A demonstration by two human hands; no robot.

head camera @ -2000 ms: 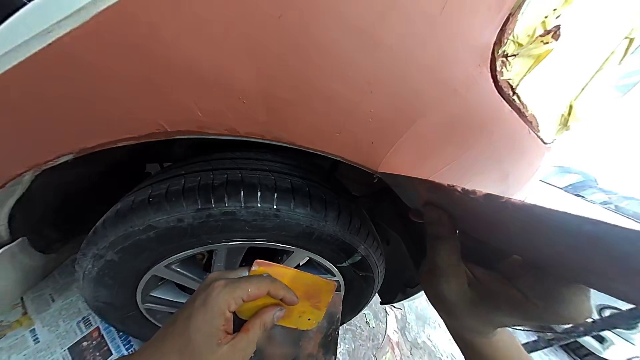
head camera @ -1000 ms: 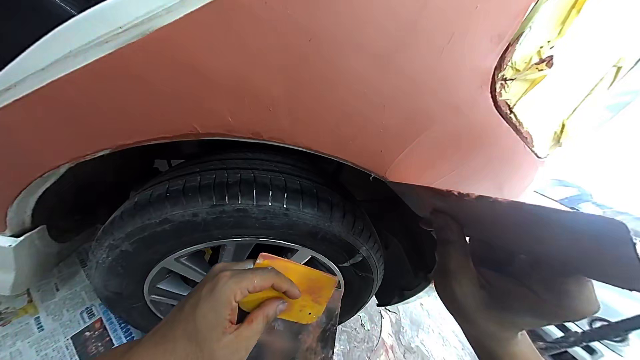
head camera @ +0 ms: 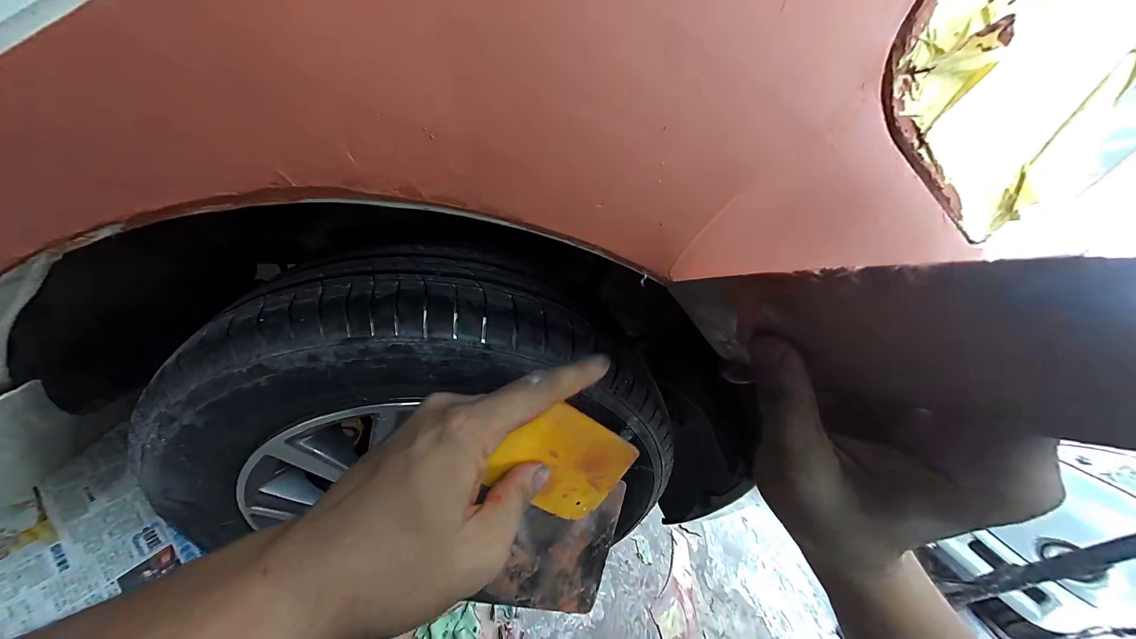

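Note:
My left hand (head camera: 444,497) holds a yellow plastic filler spreader (head camera: 568,461) smeared with reddish putty, its index finger stretched out toward the tire. A stained, dark flat plate (head camera: 568,559) lies just beneath the spreader, by the same hand; how it is held is hidden. My right hand (head camera: 852,461) is raised against the dark lower bumper section (head camera: 941,346), thumb up on its surface, the other fingers out of sight. Above both hands spreads the reddish-primed car body panel (head camera: 532,106), with small specks and a curved line near the wheel arch.
The car's tire (head camera: 399,346) and alloy wheel (head camera: 302,461) fill the arch below the panel. Newspaper (head camera: 98,515) lies on the floor at left. Yellow masking material (head camera: 958,71) edges an opening at upper right. Part of another vehicle (head camera: 1021,568) shows at lower right.
My left index finger, earlier curled over the yellow spreader, now points out past it. My right hand remains at the dark bumper section. The view is slightly closer to the panel.

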